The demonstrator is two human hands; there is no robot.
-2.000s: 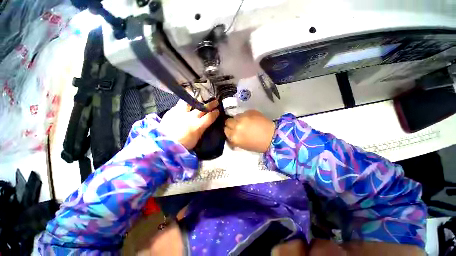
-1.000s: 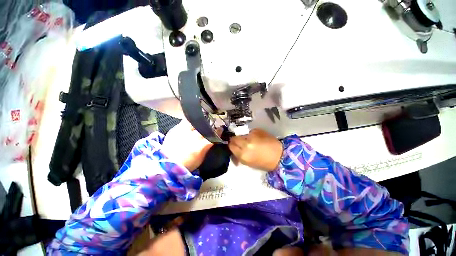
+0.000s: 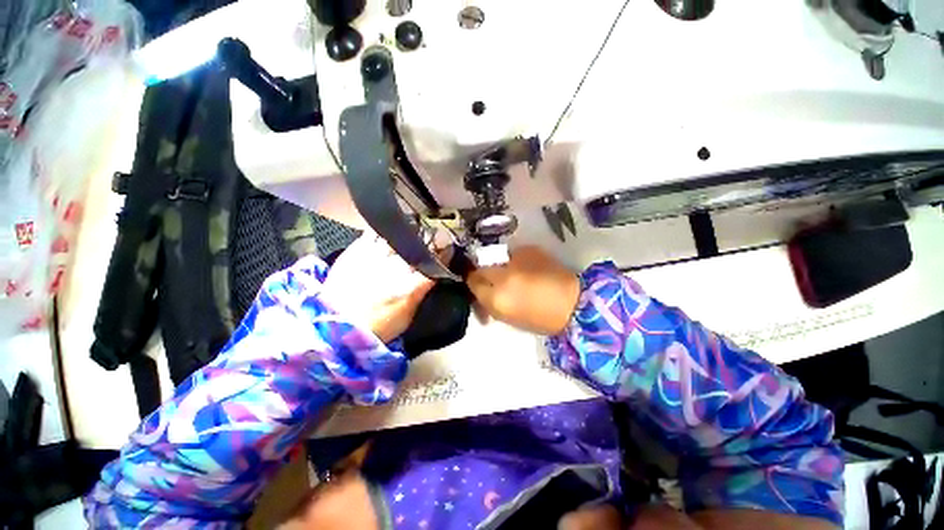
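Observation:
A small black fabric piece (image 3: 438,317) lies under the front of the white sewing machine head (image 3: 435,62), between my hands. My left hand (image 3: 375,290) holds it from the left, its fingertips partly behind the curved grey-black guard (image 3: 381,166). My right hand (image 3: 526,290) holds its right edge, fingers bent close to the needle area. The needle and presser foot are largely hidden by the guard and fingers. The camouflage and black back panel with straps (image 3: 197,223) lies on the table left of the machine head.
Thread snips (image 3: 559,221) lie right of the needle area. A dark phone with a reddish edge (image 3: 851,261) is at the right of the table. A clear plastic bag with red printing (image 3: 62,135) is at the far left. My purple starred apron (image 3: 497,466) is below the table's ruler edge.
The view has tilted, so the machine front and guard look different than two seconds ago. Both hands stay at the black piece, close to the needle area; my right fingers have shifted slightly.

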